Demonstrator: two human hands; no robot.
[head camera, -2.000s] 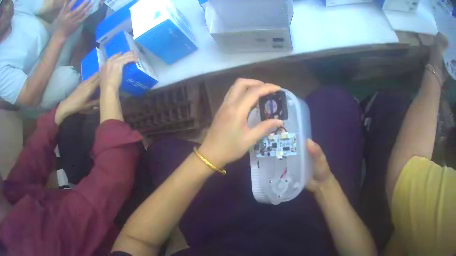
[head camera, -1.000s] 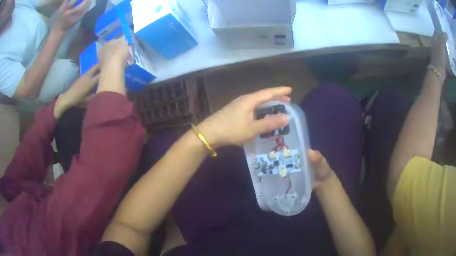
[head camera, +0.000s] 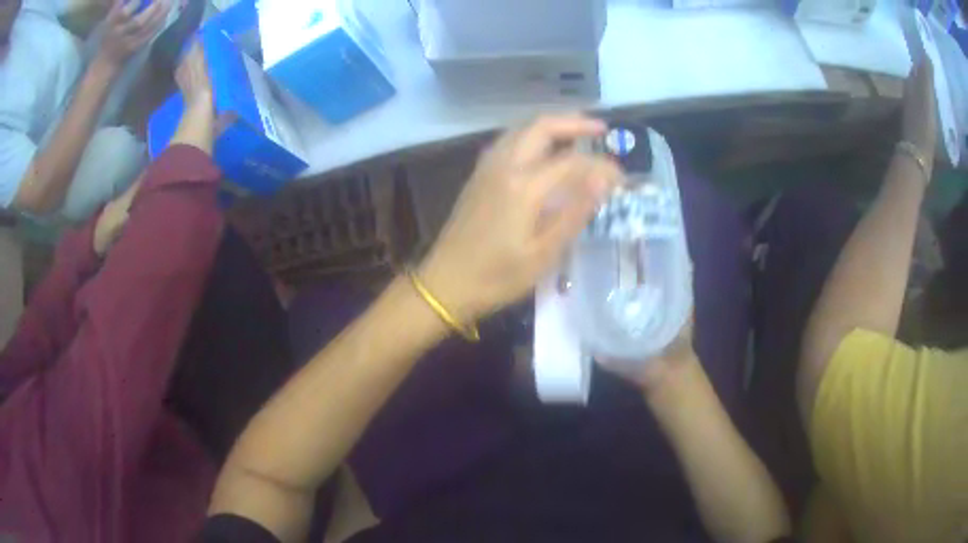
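The translucent housing is held upright over my lap, its open side towards me. The cooling fan is at its far end, the circuit board lies across the middle, and a round fitting is at the near end. A white strip-like part, perhaps the base or cover, shows along the housing's left side. My left hand is blurred, its fingers at the fan and the housing's upper left edge. My right hand holds the housing from below and behind, its fingers mostly hidden.
The white table runs across the top, with an open carton and blue-white cartons. A person in a maroon sleeve handles a blue carton at left. A person in yellow sits at right. Slatted crates are beneath the table.
The housing has moved up and tilted, and the white strip now shows at its left. My right hand has moved to the housing's lower end. The neighbour's maroon arm has shifted left.
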